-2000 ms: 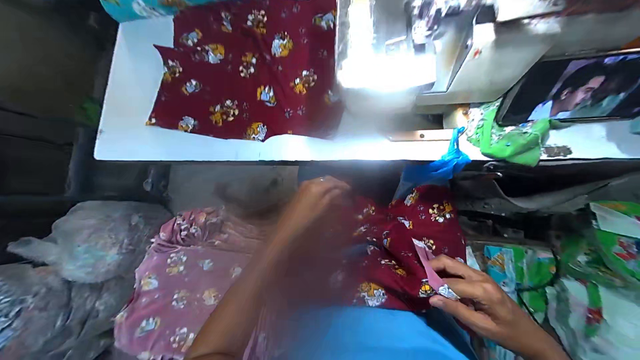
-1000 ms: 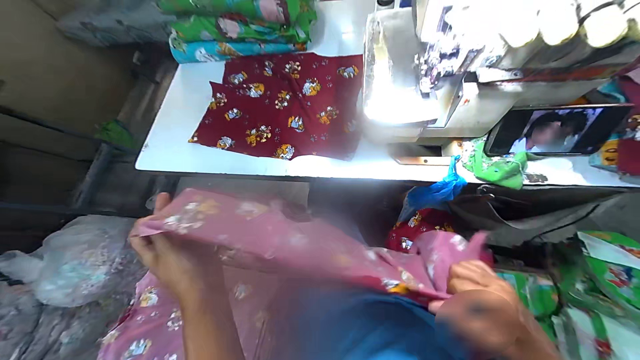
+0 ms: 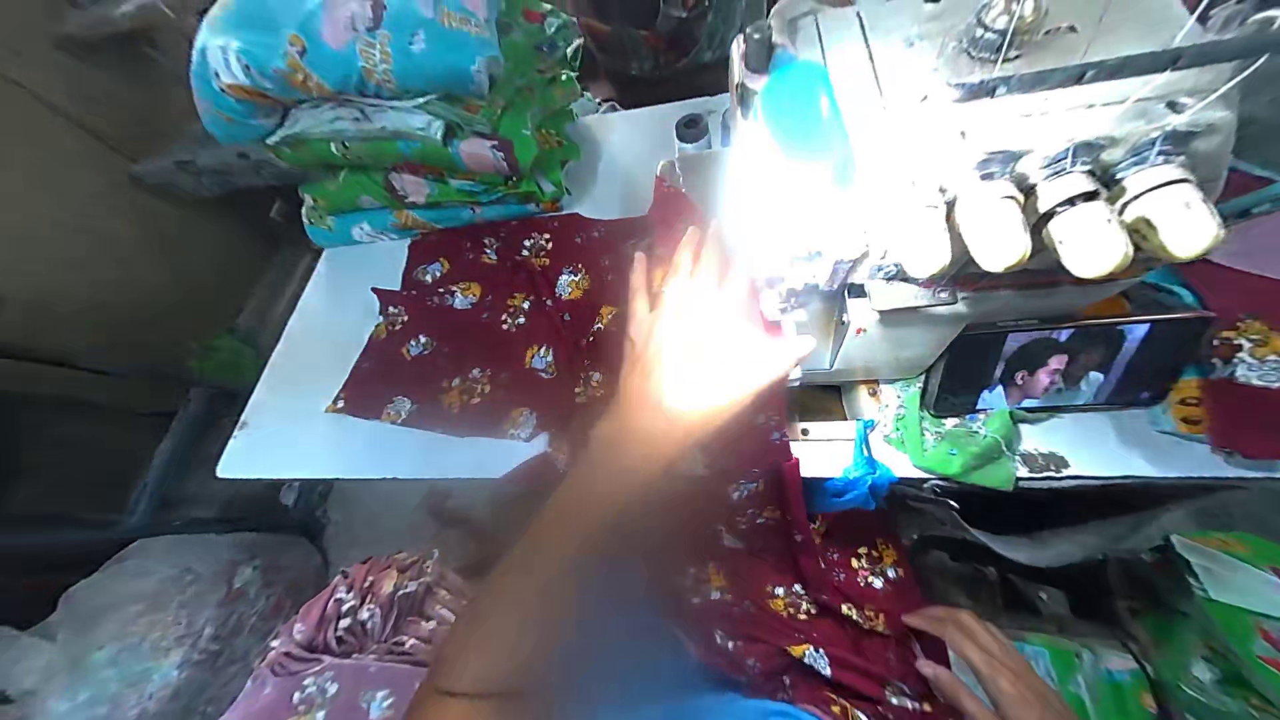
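Observation:
My left hand (image 3: 690,335) lies with fingers spread on maroon printed fabric (image 3: 500,330), just left of the sewing machine's needle area (image 3: 800,290), under a glaring lamp. The fabric covers part of the white table and hangs over its front edge onto my lap. At the lower right, my right hand (image 3: 975,655) pinches the edge of the maroon fabric on the lap (image 3: 850,590) between thumb and fingers. Pink printed fabric (image 3: 340,640) is bunched at the lower left. Glare hides the needle and presser foot.
Folded blue and green fabrics (image 3: 400,130) are stacked at the table's back left. A phone (image 3: 1070,365) showing a video leans right of the machine, behind a green cloth scrap (image 3: 950,435) and blue plastic (image 3: 855,480). A plastic bag (image 3: 190,620) lies lower left.
The pink fabric that both hands held stretched a second ago is out of them. My left hand has moved up and right onto the maroon fabric beside the machine. The view has shifted.

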